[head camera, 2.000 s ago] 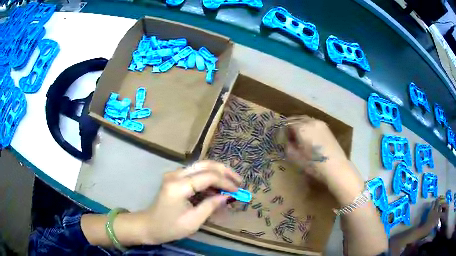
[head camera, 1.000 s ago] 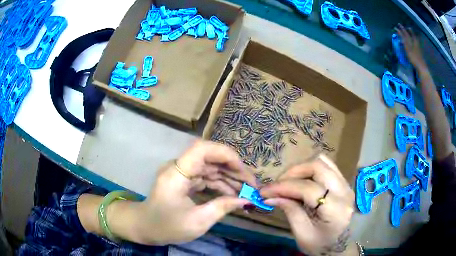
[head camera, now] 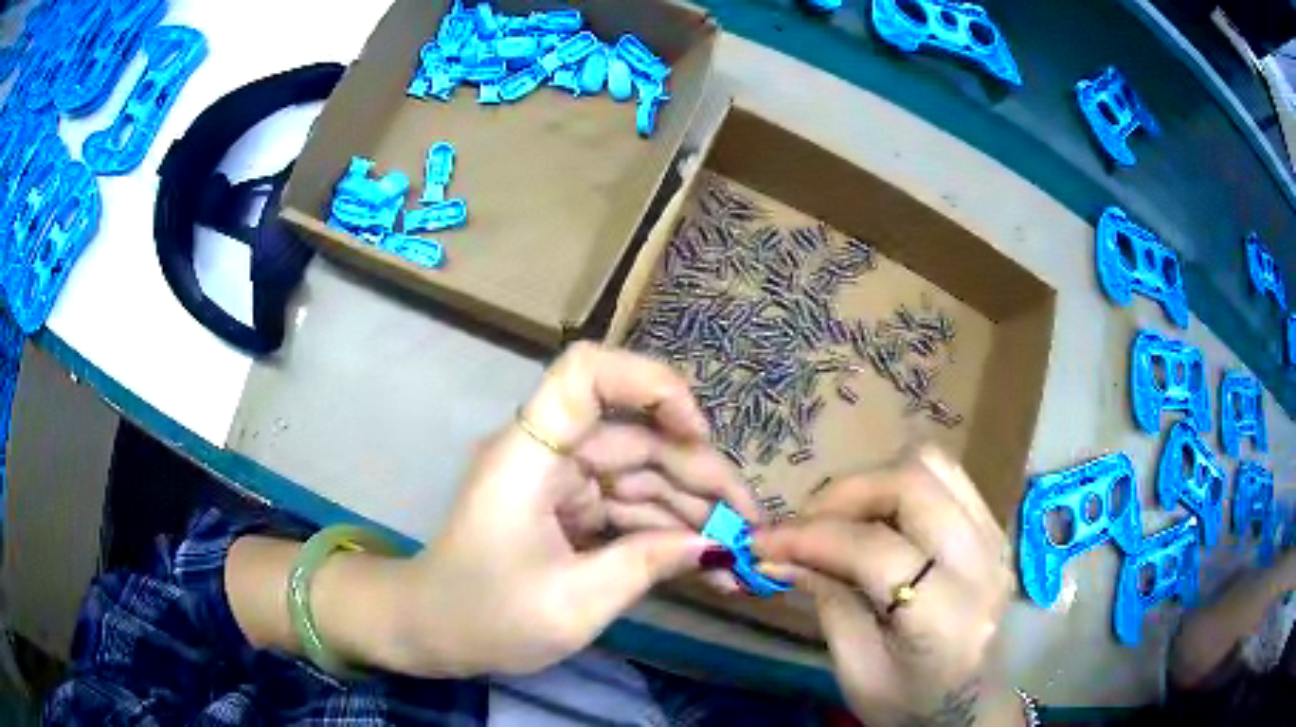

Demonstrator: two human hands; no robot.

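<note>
A small blue plastic part (head camera: 745,550) is held between both hands over the near edge of the metal-parts tray. My left hand (head camera: 576,526) grips it from the left with thumb and fingers. My right hand (head camera: 895,575) pinches its right end with thumb and forefinger. Whether a metal piece is between the right fingertips cannot be seen. The larger cardboard tray (head camera: 981,284) holds a spread of small metal springs or pins (head camera: 768,320). The smaller cardboard tray (head camera: 526,213) at the upper left holds small blue parts (head camera: 498,54) in two groups.
A black ring-shaped part (head camera: 178,227) lies left of the trays. Blue shells (head camera: 149,100) are heaped at the far left. More blue shells (head camera: 1077,518) lie on the bench at right. Others ride on the green conveyor (head camera: 1038,128). A blurred arm of another person (head camera: 1237,625) shows at lower right.
My right hand has left the metal pieces and come to the blue part beside my left hand. Shells on the belt have shifted. The other person's arm has withdrawn from the belt.
</note>
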